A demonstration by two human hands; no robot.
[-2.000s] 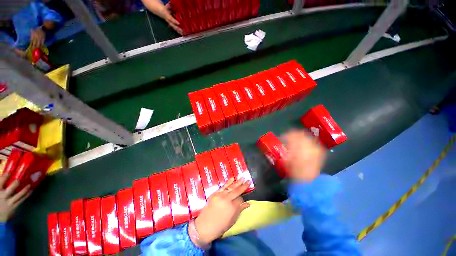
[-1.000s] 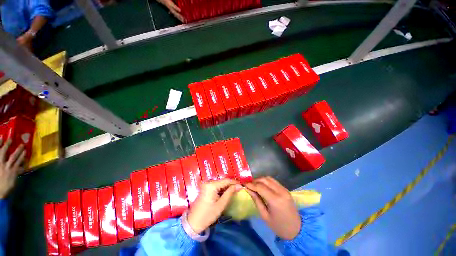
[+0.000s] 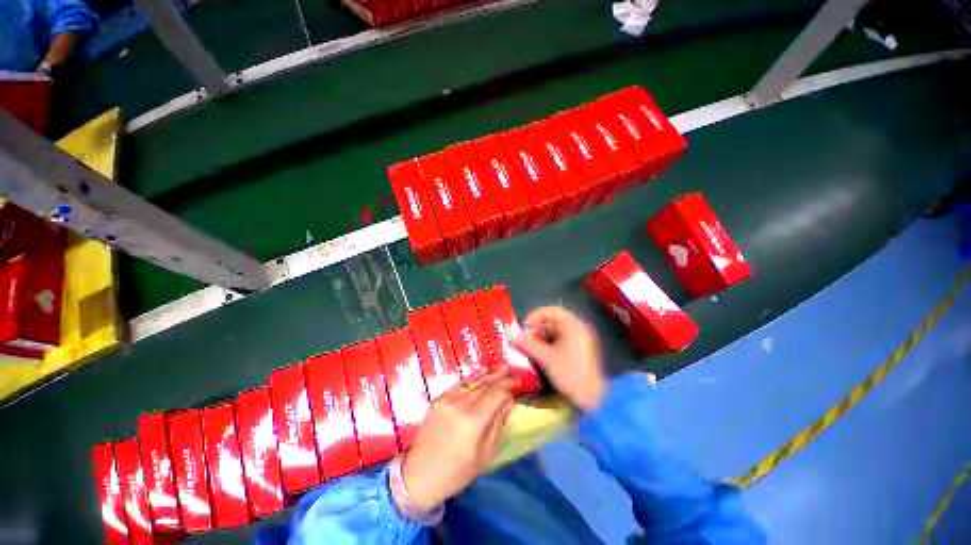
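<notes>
A long overlapping row of glossy red boxes (image 3: 319,410) lies in front of me and to the left. My left hand (image 3: 458,431) rests with its fingers at the near end of the row's rightmost boxes. My right hand (image 3: 564,351) has its fingertips pinched at the right side of the last box (image 3: 500,330); a small pale spot shows there, too small to name surely. A yellow sheet (image 3: 527,431) lies below both hands, partly hidden by them. Two loose red boxes (image 3: 642,303) (image 3: 700,245) lie slanted at the right.
A neat block of red boxes (image 3: 538,176) stands by the pale metal rail (image 3: 341,253). Grey uprights (image 3: 117,202) rise from the rails. A yellow board (image 3: 91,282) with red boxes is at the left. White scraps (image 3: 635,15) lie on the green belt. A person's hand shows upper left.
My hands were together over the yellow sheet and are now apart. My right hand has moved up to the row's last box; my left hand is by the row's near edge.
</notes>
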